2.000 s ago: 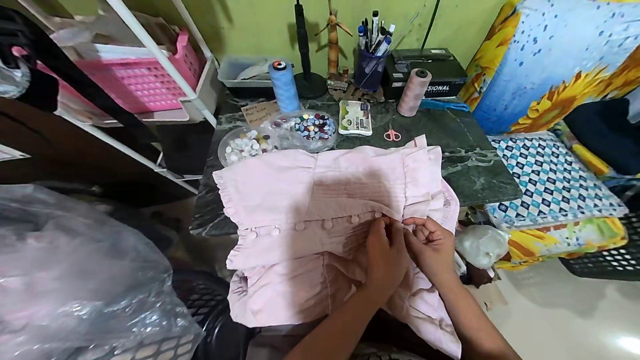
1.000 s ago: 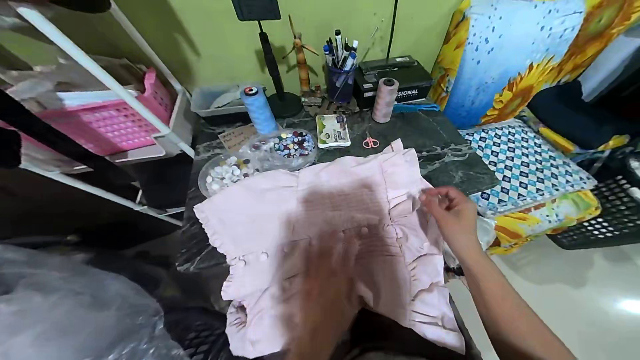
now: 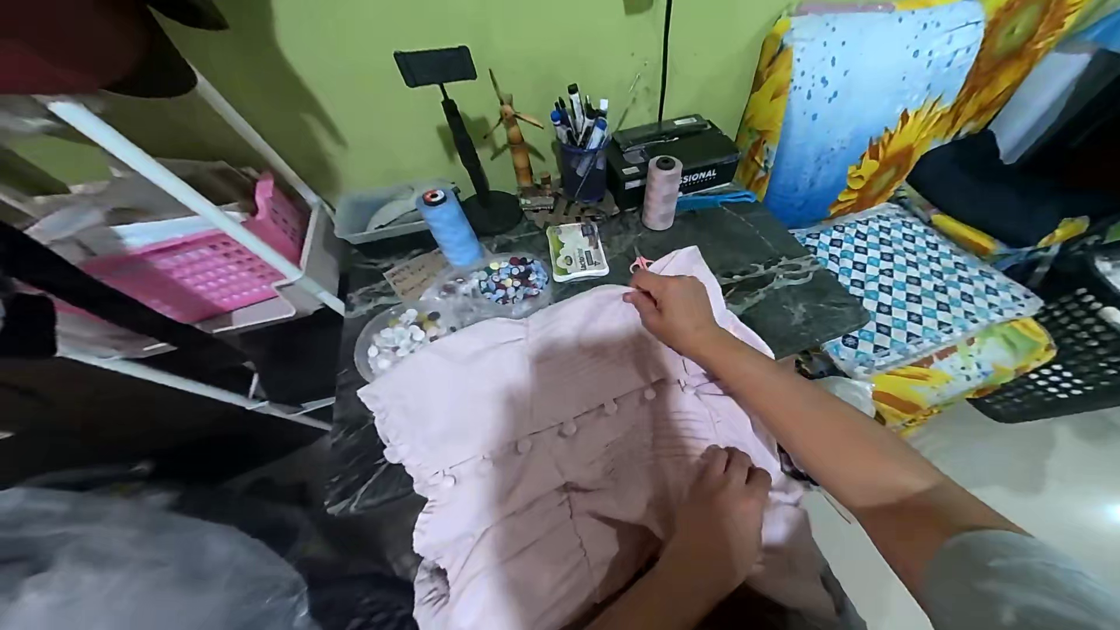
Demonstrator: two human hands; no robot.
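A pale pink ruffled garment (image 3: 577,376) with a row of covered buttons lies over the front of a dark marble-patterned table (image 3: 796,306). My right hand (image 3: 678,315) is at the garment's far edge, fingers bent by small pink-handled scissors (image 3: 641,262); whether it grips the cloth or the scissors I cannot tell. Lower down, my left hand (image 3: 726,499) rests with curled fingers on the cloth, its hold unclear. Beyond the garment are a tub of white buttons (image 3: 398,341), a tub of mixed buttons (image 3: 512,280), a blue thread cone (image 3: 451,229) and a pink thread cone (image 3: 662,194).
A phone stand (image 3: 468,149), a pen holder (image 3: 584,171) and a black box (image 3: 678,153) line the table's back. White shelving with a pink basket (image 3: 192,262) stands left, above a clear plastic bag (image 3: 140,560). Right are a patterned cushion (image 3: 927,280) and a black basket (image 3: 1059,350).
My right hand has moved from the garment's right side to its far edge by the scissors. My left hand, blurred one second ago, now lies on the cloth at the lower right.
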